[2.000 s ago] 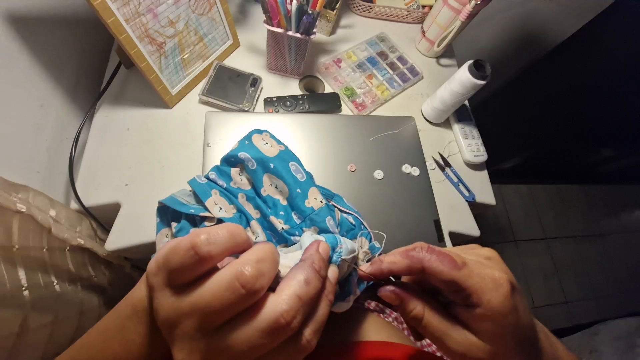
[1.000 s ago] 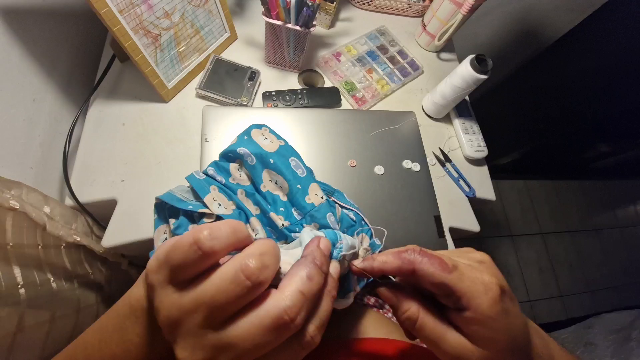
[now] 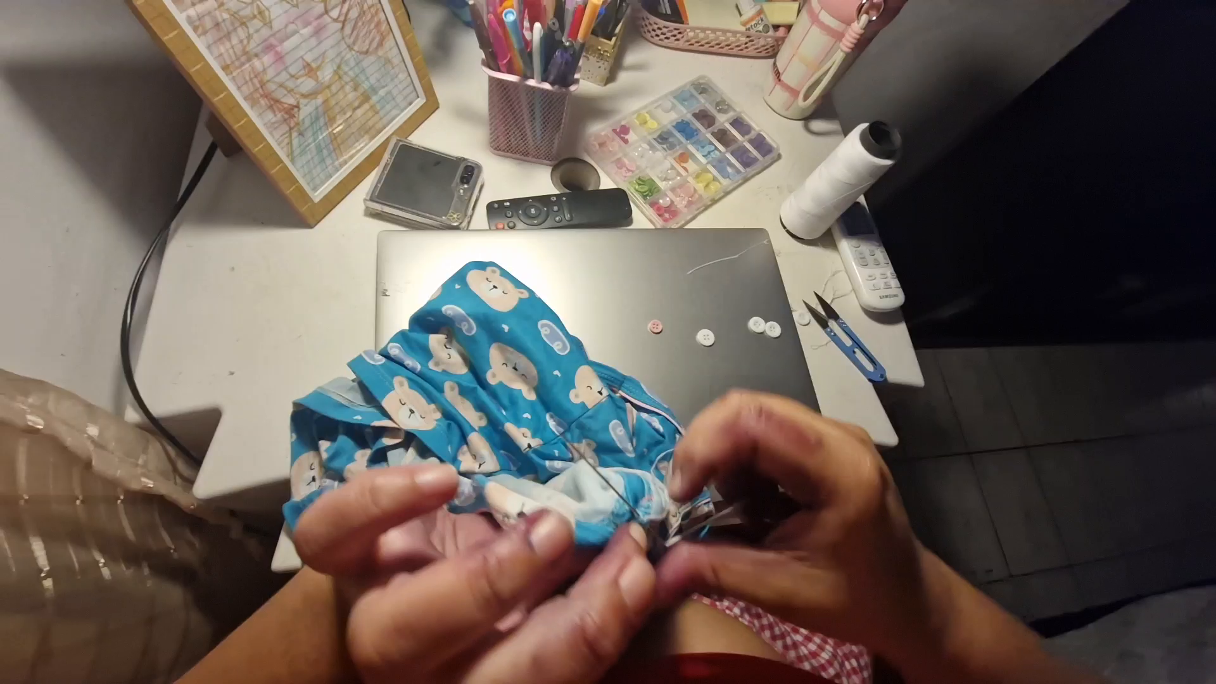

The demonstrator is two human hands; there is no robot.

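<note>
Blue bear-print fabric [image 3: 513,370] lies bunched over the near half of a closed grey laptop [image 3: 589,285]. My left hand [image 3: 484,579] pinches its near edge, where a pale inner side shows. My right hand [image 3: 798,503] is close beside it at the gathered edge, thumb and fingers blurred; whether something small is between them cannot be told. A thin dark line, perhaps a needle, slants across the fabric toward my left fingertips. A pink button [image 3: 655,327] and several white buttons [image 3: 705,337] lie on the laptop, with a loose white thread [image 3: 727,257] behind them.
Blue thread snips [image 3: 845,337], a white remote [image 3: 869,256] and a white thread cone [image 3: 841,180] are at the right. Behind the laptop are a black remote [image 3: 559,209], a phone [image 3: 425,183], a compartment box [image 3: 684,150] and a pen holder [image 3: 528,114]. A framed picture [image 3: 304,76] stands back left.
My right hand's fingers have lifted and curled at the fabric edge, from lying flatter earlier. A thin dark line now shows across the fabric. My left hand keeps its pinch.
</note>
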